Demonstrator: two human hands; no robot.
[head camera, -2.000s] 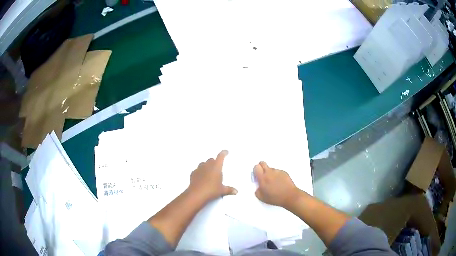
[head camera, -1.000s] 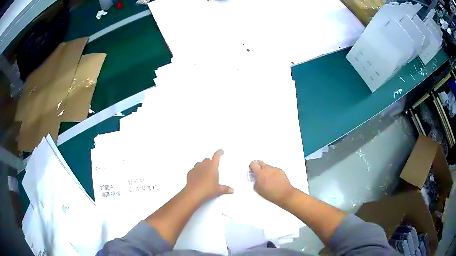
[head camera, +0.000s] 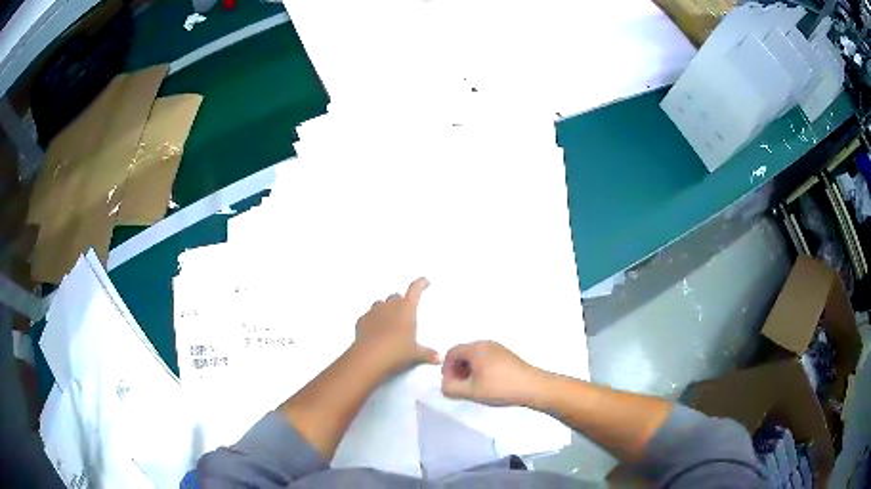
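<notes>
A stack of white box blanks (head camera: 382, 210) with uneven, stepped edges lies in front of me, washed out by glare, with small dark print at its left. My left hand (head camera: 390, 329) lies on the blanks, index finger pointing forward and thumb apart, holding nothing. My right hand (head camera: 477, 372) is curled just right of my left thumb, thumb and fingers together around a small dark gap, low over the near part of the blanks. Whether it pinches a sheet edge or a label is not clear. A greyish flap shows below the hands.
Loose white blanks (head camera: 115, 382) lie at the near left. Flattened brown cardboard (head camera: 95, 181) is at the far left on the green mat (head camera: 239, 115). White folded cards (head camera: 735, 86) stand at the far right. An open brown carton (head camera: 764, 392) with packed items is at the lower right.
My right hand has moved left and slightly towards my body, turning so its curled fingers are beside my left thumb. The small grey-blue patch under it no longer shows. My left hand is almost unmoved.
</notes>
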